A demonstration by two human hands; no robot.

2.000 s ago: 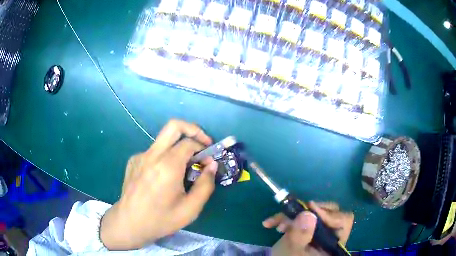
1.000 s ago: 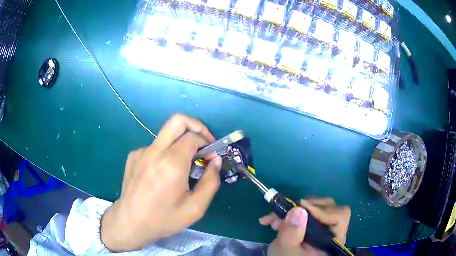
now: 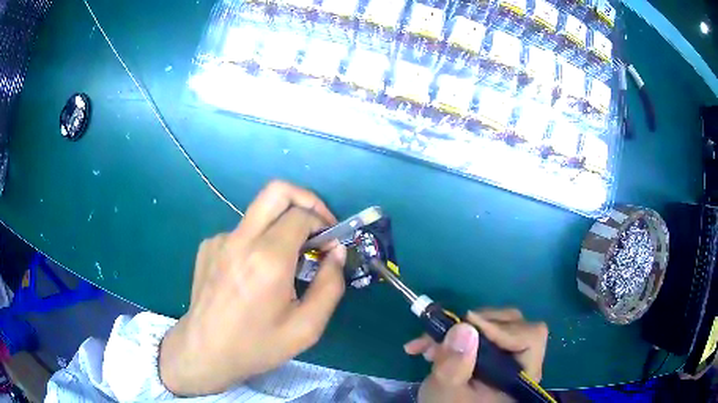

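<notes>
My left hand holds the silver-grey tweezers between thumb and fingers, with their wide pale end pointing up right. A round circuit board lies beside the fingertips on a black work holder with a yellow corner. A white-silver part with a yellow edge shows partly under my left hand. My right hand grips the black and yellow handle of the soldering iron; its silver tip touches or nearly touches the board. The exact contact point is too small to tell.
A large clear blister tray with white squares fills the top. A tub of metal shavings and a black box stand right. Dark-handled cutters lie beside the tray. Another round board and solder wire are left.
The soldering iron tip has moved left from beside the holder onto the board area. My left hand keeps its hold on the tweezers. The view has shifted slightly.
</notes>
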